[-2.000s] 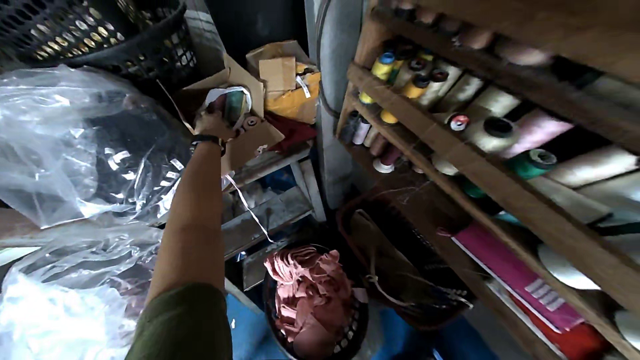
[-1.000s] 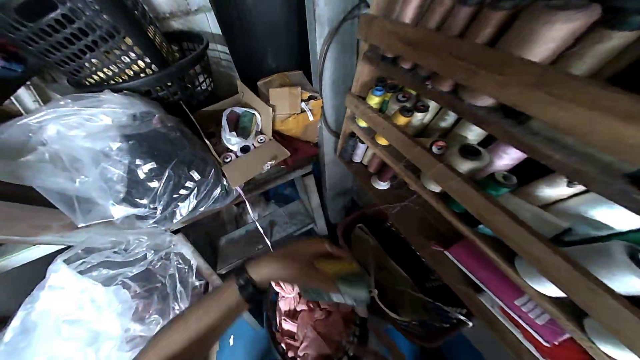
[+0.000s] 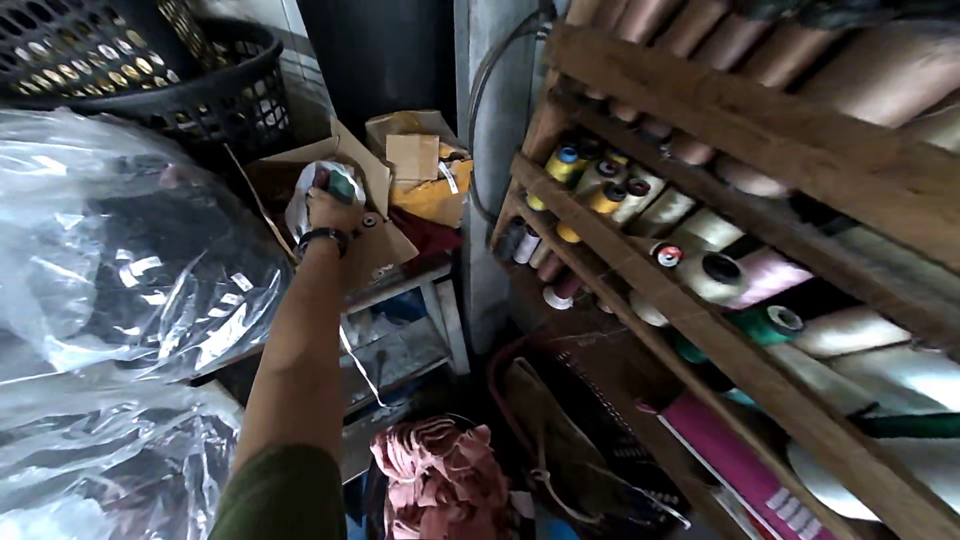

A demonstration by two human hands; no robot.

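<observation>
My left hand reaches into an open cardboard box, a dark band around its wrist. The fingers are at a white plastic bag that holds a green thread spool and a dark red one. The hand covers part of the bag, and whether the fingers grip anything cannot be made out. A small spool lies beside the hand in the box. My right hand is not in view.
A wooden rack of thread cones fills the right side. Clear plastic bags bulge at left, below black plastic baskets. Pink fabric pieces fill a container at the bottom, beside a brown bag.
A second ago my left hand was over the pink fabric with something yellow and greyish in it; now it is back at the cardboard box, where it also was two seconds ago.
</observation>
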